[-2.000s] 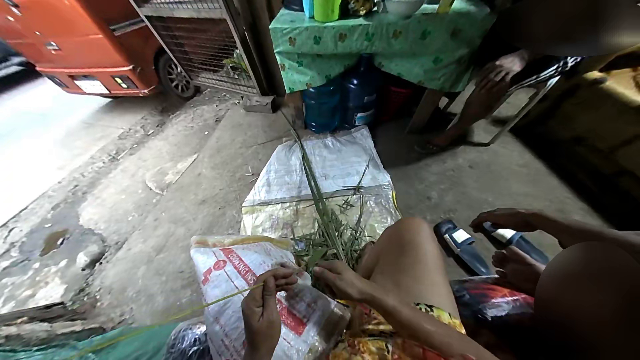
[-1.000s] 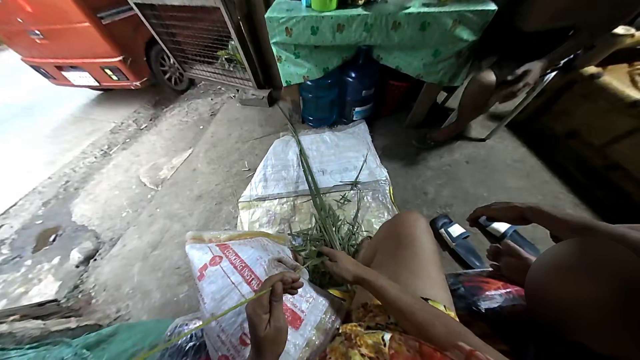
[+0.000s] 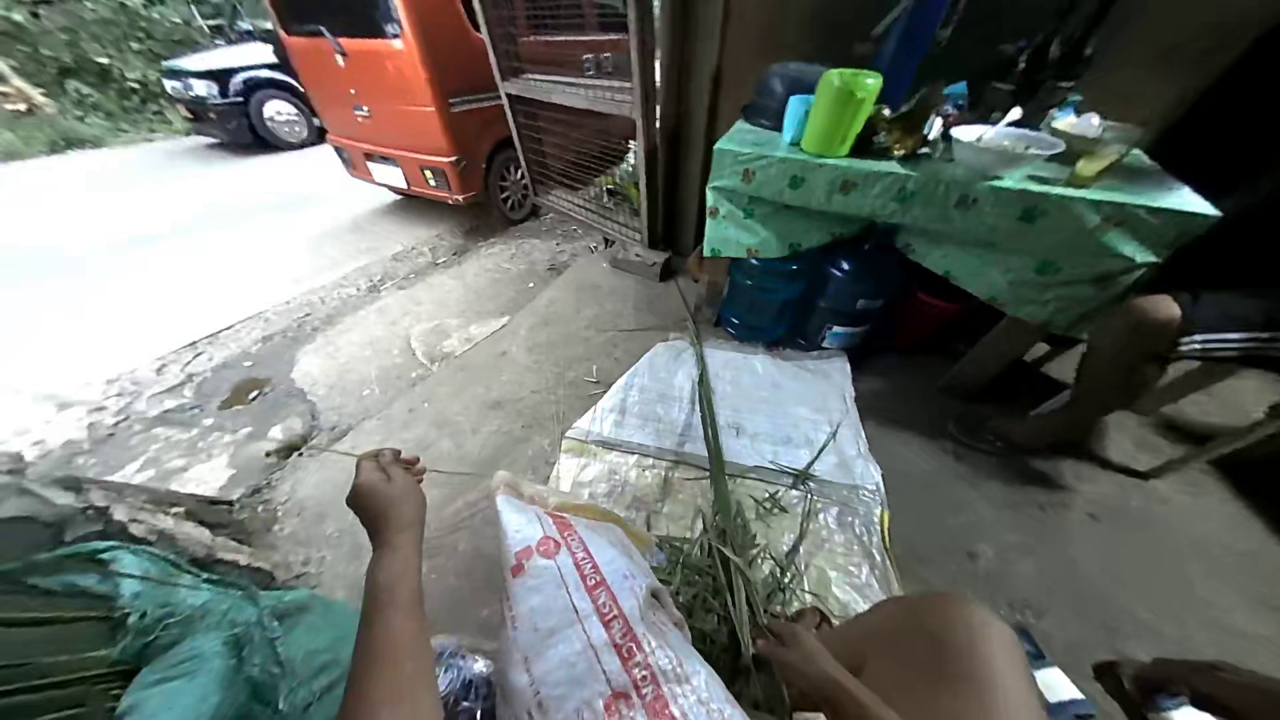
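Note:
Raised over the concrete at the left, my left hand (image 3: 388, 492) is closed on a thin pale strip (image 3: 452, 471), whose ends stick out on both sides of the fist. My right hand (image 3: 795, 645) is low beside my knee, at the base of a bundle of long green leaf strips (image 3: 712, 430); its fingertips are partly hidden, and whether it grips the strips is unclear. Loose green trimmings (image 3: 700, 580) lie around it on flattened woven sacks (image 3: 770, 395). A white woven sack with red print (image 3: 590, 600) lies between my two hands.
A table with a green cloth (image 3: 960, 215) bears cups and bowls, with blue water jugs (image 3: 765, 300) below. Another person's leg (image 3: 1110, 370) is at the right, a foot (image 3: 1160, 680) at lower right. Green netting (image 3: 230, 630) lies lower left; an orange van (image 3: 400, 100) stands beyond a mesh gate (image 3: 575, 130).
My left hand has moved out to the left, away from the printed sack. My right hand stays low by the leaf strips. The view has tilted up.

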